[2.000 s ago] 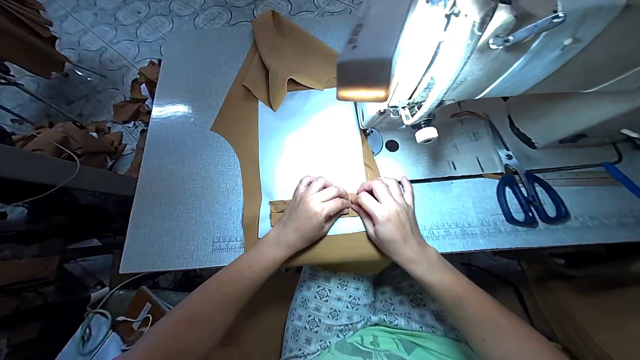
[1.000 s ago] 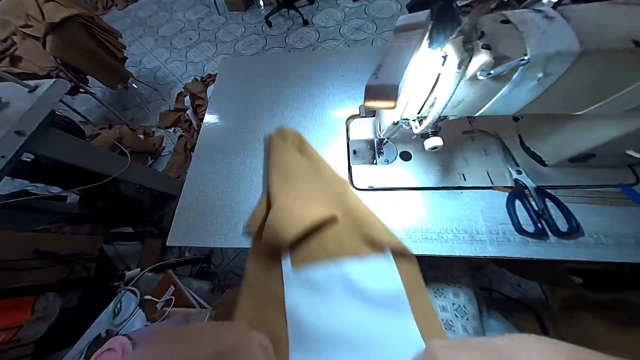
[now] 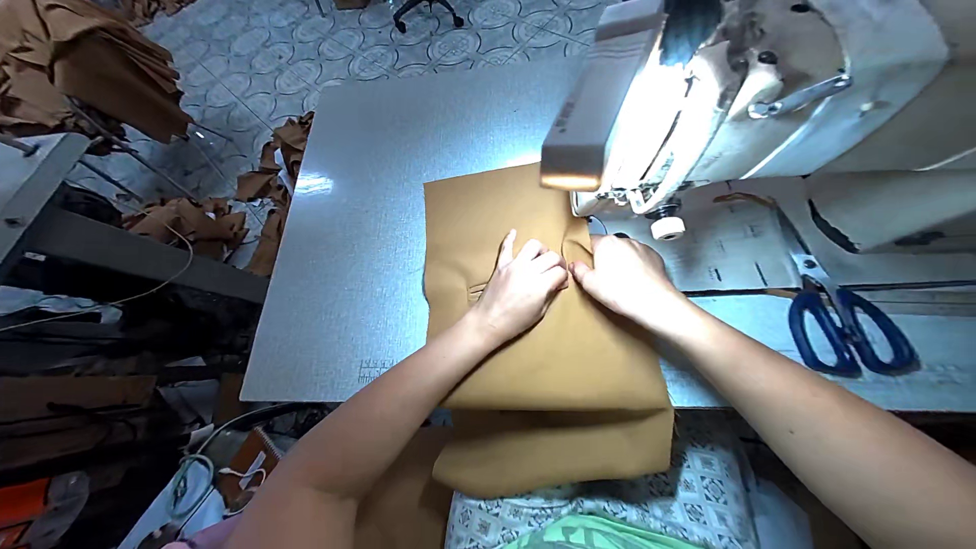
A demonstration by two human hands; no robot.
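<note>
A tan fabric panel (image 3: pixel 587 366) lies on the sewing table, its lower part hanging over the front edge above the lap. Near its left side is a narrow welt opening (image 3: pixel 477 290). My left hand (image 3: pixel 526 282) pinches the cloth beside that opening. Close on its right, my right hand (image 3: pixel 625 274) pinches a raised fold of the same panel. Both hands are just below the needle area of the sewing machine (image 3: pixel 656 152); its needle is hard to make out. The white piece seen earlier is out of sight.
Blue-handled scissors (image 3: pixel 846 328) lie on the machine bed at the right. The table (image 3: pixel 358 213) extends to the left. Piles of brown cloth (image 3: pixel 114 69) and fabric scraps (image 3: pixel 198 229) are beyond it. Cables (image 3: pixel 191 473) hang at the lower left.
The fabric has been turned so that its tan face shows, where a white piece showed before. Both hands have moved up from the bottom of the view onto the cloth beside the machine head.
</note>
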